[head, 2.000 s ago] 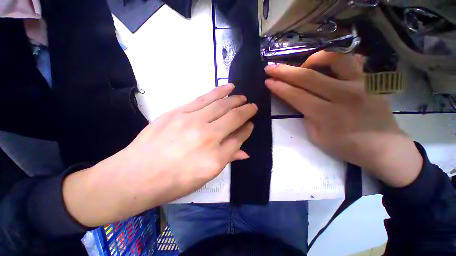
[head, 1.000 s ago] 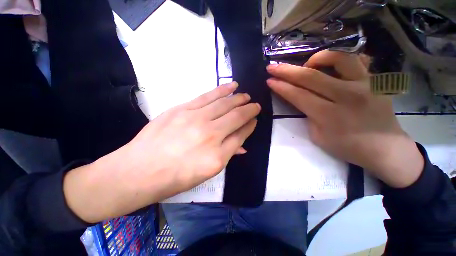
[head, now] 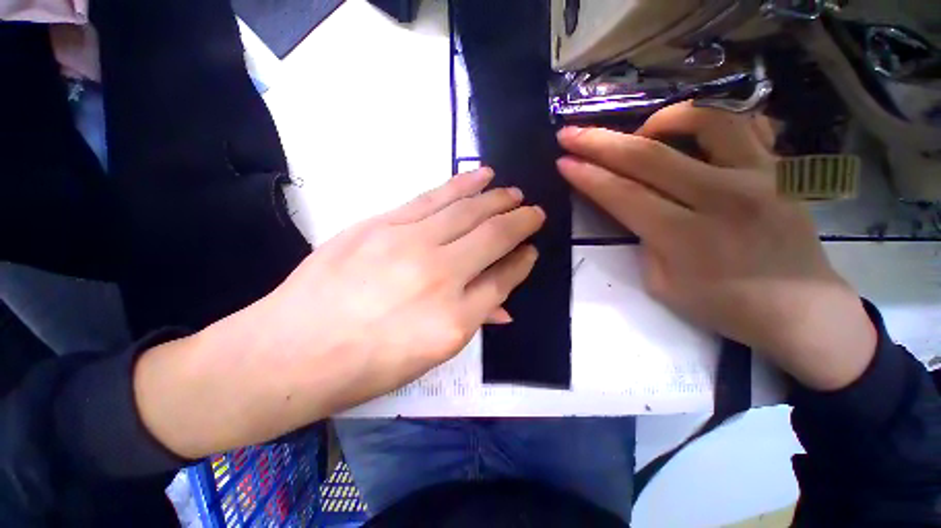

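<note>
A black fabric strip (head: 526, 330) lies lengthwise on the white table, its right edge beside the shiny metal foot parts (head: 609, 95) of the sewing machine (head: 629, 31). My left hand (head: 382, 284) lies palm down, fingertips on the strip and fingers slightly apart. My right hand (head: 712, 222) is on the strip's right side, with two fingertips at its edge just below the foot. Its thumb and other fingers are partly hidden near the machine; whether it holds anything is unclear. A narrow black tape (head: 734, 376) hangs over the table's front edge below my right wrist.
Black garment pieces (head: 175, 134) are heaped at the left, with pink cloth (head: 74, 46) at the top left corner. Dark fabric pieces (head: 289, 23) lie at the back. A ribbed brass-coloured knob (head: 817, 177) is above my right hand. A blue basket (head: 258, 485) stands below the table edge.
The black strip has moved away from me under my left hand, and its near end now lies on the table, short of the front edge. Both hands have stayed almost in place.
</note>
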